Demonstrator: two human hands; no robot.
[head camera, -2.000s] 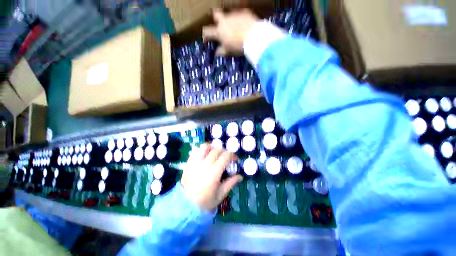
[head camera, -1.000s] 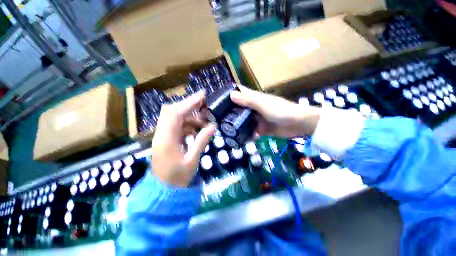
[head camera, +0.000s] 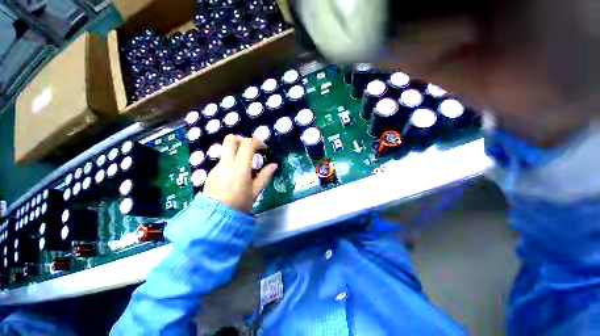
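Note:
My left hand is over the green circuit board, with a black capacitor between fingers and thumb. The capacitor's silvery-white round top faces up; its lower end is hidden. Rows of upright capacitors stand behind and beside the hand. A large dark blurred shape at the upper right, above a blue sleeve, appears to be my right hand, very close to the camera. A pale blurred shape lies at its left; I cannot tell whether it is held.
An open carton of dark capacitors stands behind the boards, beside a closed carton. More boards with capacitors run off left. Orange-wound coils sit near the front edge. The white rail runs along the front.
My hands have separated from around the black capacitors. My left hand has come down to the board; my right has risen close to the camera. The view has shifted.

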